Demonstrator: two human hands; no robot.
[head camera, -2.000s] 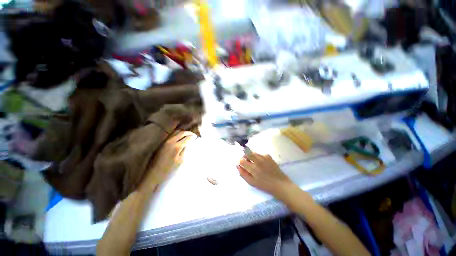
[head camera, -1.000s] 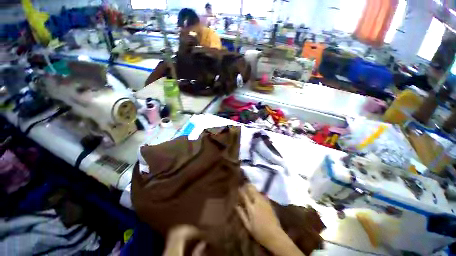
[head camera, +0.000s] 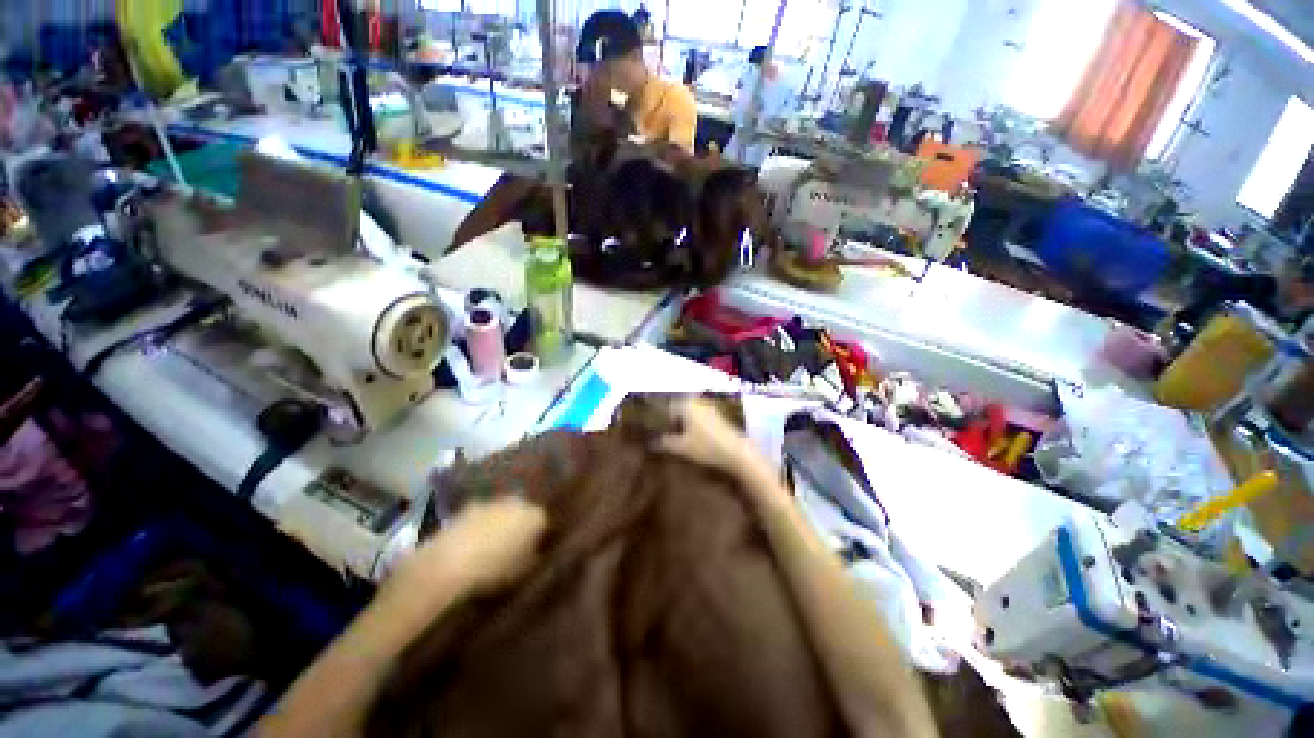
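The large brown garment panel lies in front of me and fills the lower middle of the view. My left hand is on its left edge, blurred, with the fingertips hard to tell from the cloth. My right hand is at the panel's far top edge, with fingers on the cloth. A white piece with dark strips lies to the right of the panel. My sewing machine's white head with a blue stripe is at the lower right, partly cut off.
Another sewing machine stands at left, with a pink thread cone and a green bottle beside it. Red and dark scraps fill a trough beyond the table. A person sits across behind dark cloth. Striped cloth lies at lower left.
My view has swung left from the machine. Both hands have left the needle area and are on the brown panel; my right hand has moved to its far edge.
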